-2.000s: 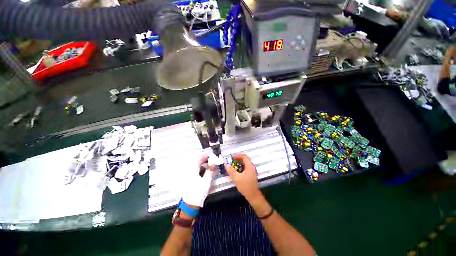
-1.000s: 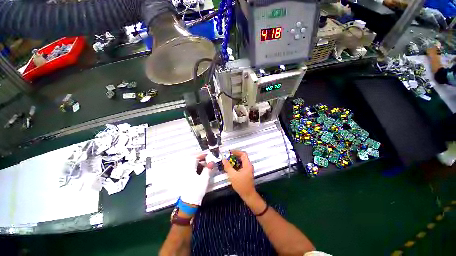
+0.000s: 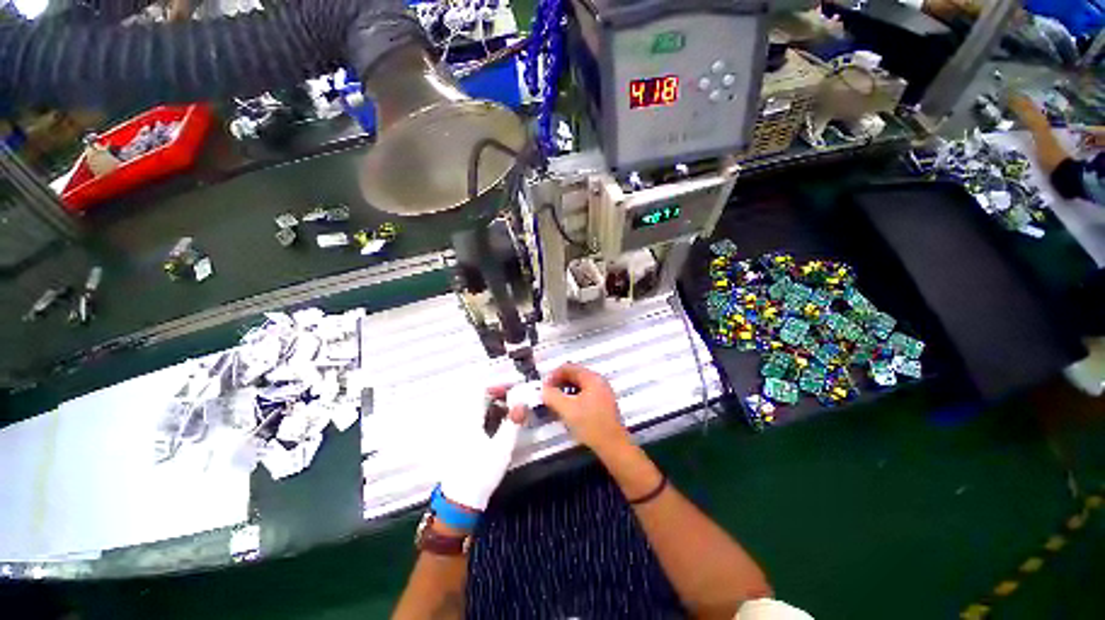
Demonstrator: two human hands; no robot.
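My left hand point(image 3: 482, 454), in a white glove, holds a small white part point(image 3: 526, 395) between its fingertips under the soldering head. My bare right hand point(image 3: 584, 406) is at the part's right side, its thumb and finger pinched on a small piece that is mostly hidden by the fingers. The dark soldering head point(image 3: 511, 321) points down at the part; whether its tip touches cannot be told. The ribbed white board point(image 3: 424, 351) lies underneath. White parts point(image 3: 297, 375) are heaped at the left, green circuit boards point(image 3: 794, 327) at the right.
The controller point(image 3: 679, 91) and smaller display point(image 3: 664, 216) stand behind the head. A fume hood point(image 3: 442, 158) hangs at upper left of it. An empty-looking black tray point(image 3: 969, 291) is at the right. A red bin point(image 3: 136, 155) and conveyor point(image 3: 230, 242) lie beyond. Another person's arm point(image 3: 1045, 139) shows at the far right.
The green and yellow board seen at my right fingertips is now mostly out of sight. My right fingers have curled in closer to the white part. The small display's digits have changed.
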